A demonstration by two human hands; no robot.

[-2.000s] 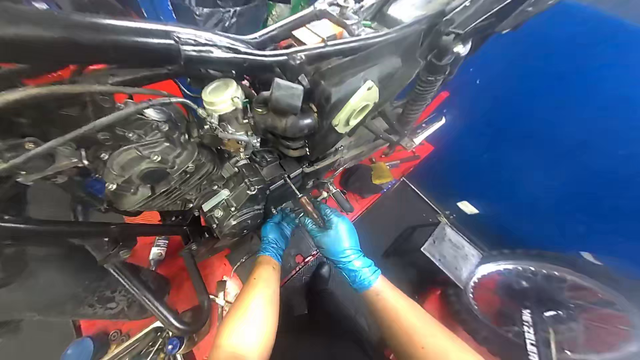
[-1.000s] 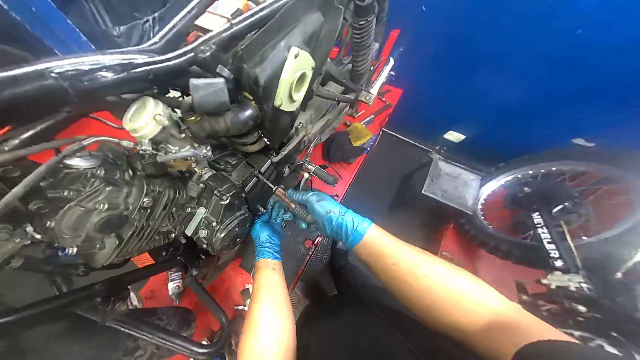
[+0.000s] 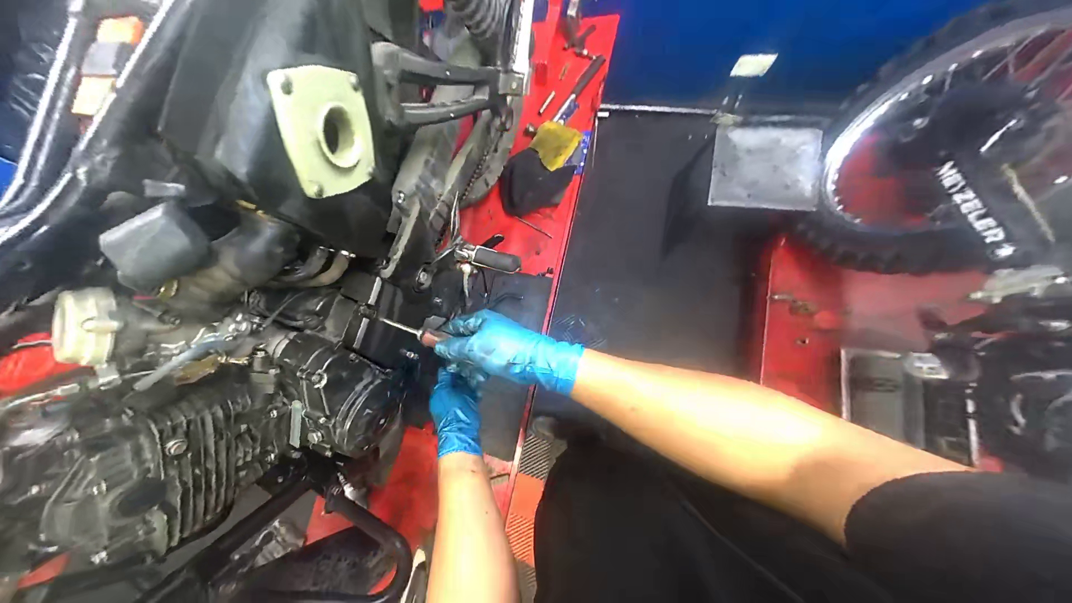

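My right hand [image 3: 507,347], in a blue disposable glove, is closed around the handle of a screwdriver [image 3: 429,337]. The tool's thin shaft points left, its end at the black parts beside the motorcycle engine [image 3: 201,452]. Just below it, my left hand [image 3: 457,410], gloved the same way, is close against the engine's right side; its fingertips are partly hidden, and whether it holds something cannot be told. Above the engine are the black airbox [image 3: 243,126] with a pale flange [image 3: 325,131] and a rubber intake duct [image 3: 251,243]. A footpeg [image 3: 494,258] juts out above my hands.
Tools, a yellow cloth [image 3: 555,144] and a dark cloth [image 3: 536,182] lie on the red lift platform [image 3: 596,50]. A spoked wheel with a knobby tyre [image 3: 888,251] stands at the upper right, beside a grey metal plate [image 3: 766,167]. A black frame tube [image 3: 377,536] curves below the engine.
The view has shifted right and closer to the airbox side. My right hand stays on the screwdriver, with my left hand just below it.
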